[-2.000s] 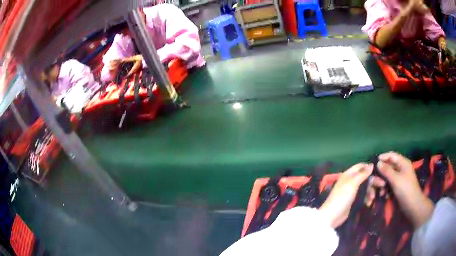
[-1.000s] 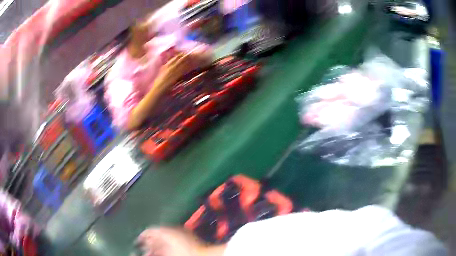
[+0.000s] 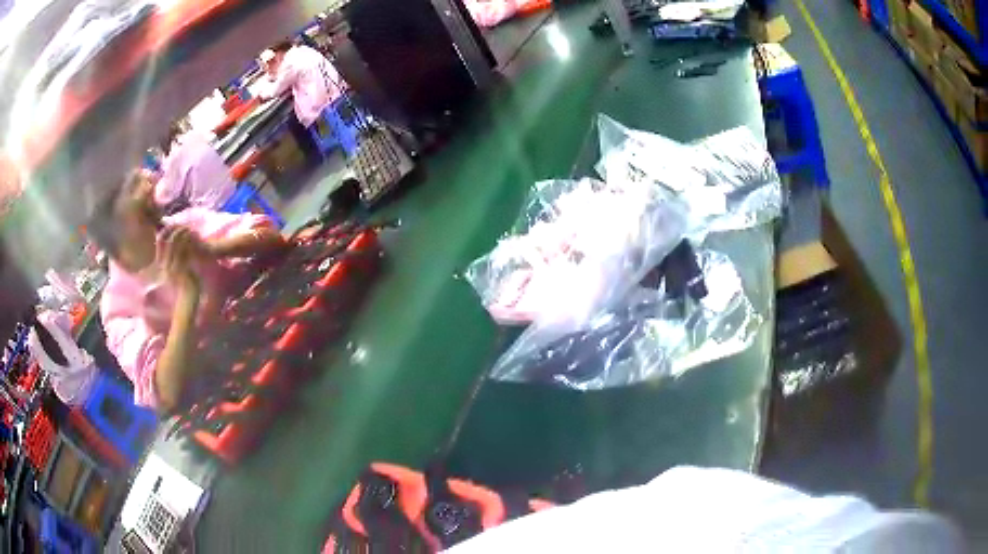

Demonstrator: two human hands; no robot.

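Neither of my hands is in view; only a white sleeve [image 3: 704, 514] crosses the bottom edge and hides part of the tray. The red-orange tray [image 3: 403, 476] shows at the bottom centre, cut off by the picture's edge. A black watch [image 3: 446, 517] with a round head lies in it, and another black watch [image 3: 379, 496] lies to its left. Whether a hand holds anything cannot be seen.
Crumpled clear plastic bags [image 3: 607, 260] with pink and dark contents lie on the green bench beyond the tray. A person in pink [image 3: 135, 314] sits across at another red tray [image 3: 260, 379]. A pale calculator [image 3: 157, 517] is at lower left. An open carton [image 3: 818, 335] stands right of the bench.
The view has swung to the right, bringing the plastic bags and the aisle into sight. Both hands, earlier at a black strip over the tray, have left the picture.
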